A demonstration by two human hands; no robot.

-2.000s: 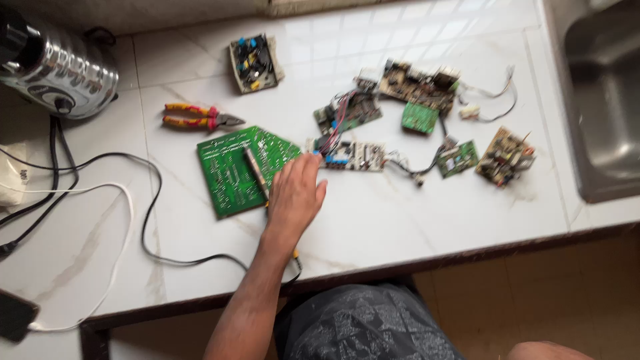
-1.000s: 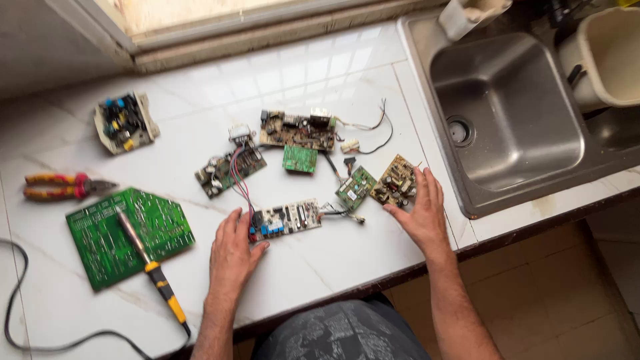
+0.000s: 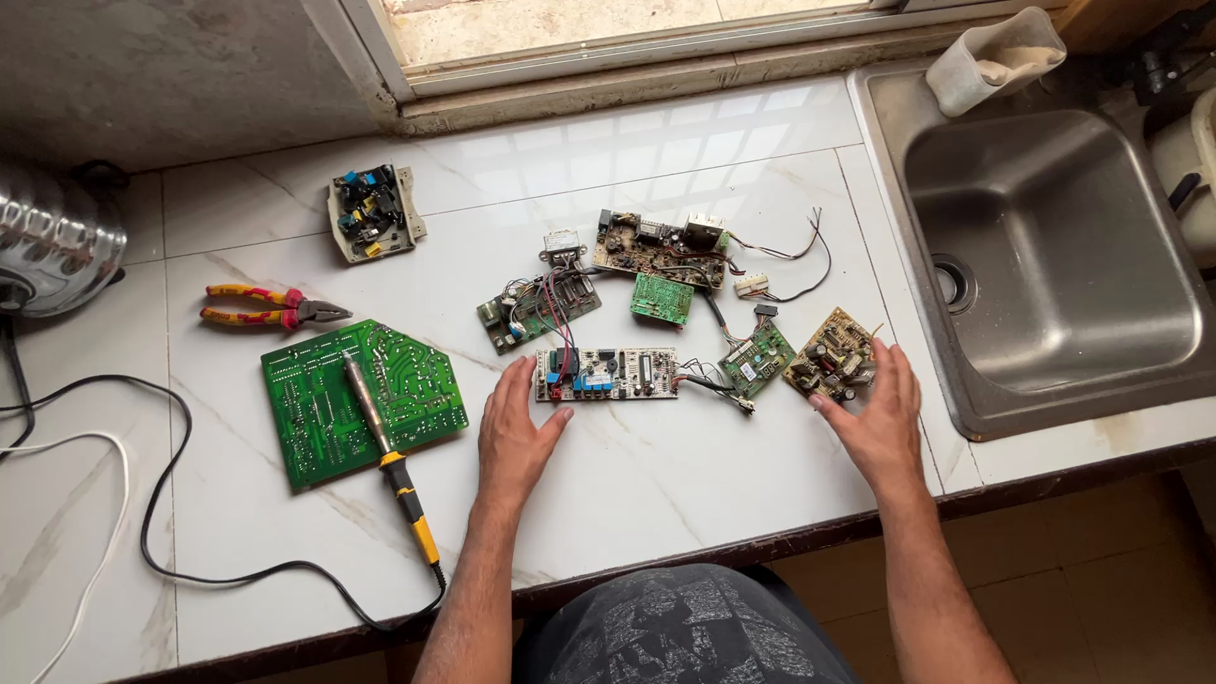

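Observation:
My left hand point(image 3: 516, 432) rests at the left end of a long white circuit board point(image 3: 613, 373) with blue relays, thumb and fingers apart. At the right, my right hand point(image 3: 879, 413) spreads its thumb and fingers around the lower right side of a brown circuit board point(image 3: 831, 353); whether it grips the board I cannot tell. A small green board point(image 3: 757, 359) with wires lies just left of that one. Behind them are a wired board point(image 3: 541, 309), a larger brown board point(image 3: 660, 249) and a small green board point(image 3: 662, 299). A soldering iron point(image 3: 404, 480) lies across a big green circuit board point(image 3: 366, 404).
Red and yellow pliers point(image 3: 275, 307) and a board in a pale housing point(image 3: 373, 214) lie at the left. Black and white cables cross the left side near a shiny metal appliance point(image 3: 57, 237). A steel sink point(image 3: 1054, 266) borders the counter at the right.
Two seconds ago one hand was beside the soldering iron and the white board's left end; one second ago both hands were at the boards, much as now. The view has shifted right.

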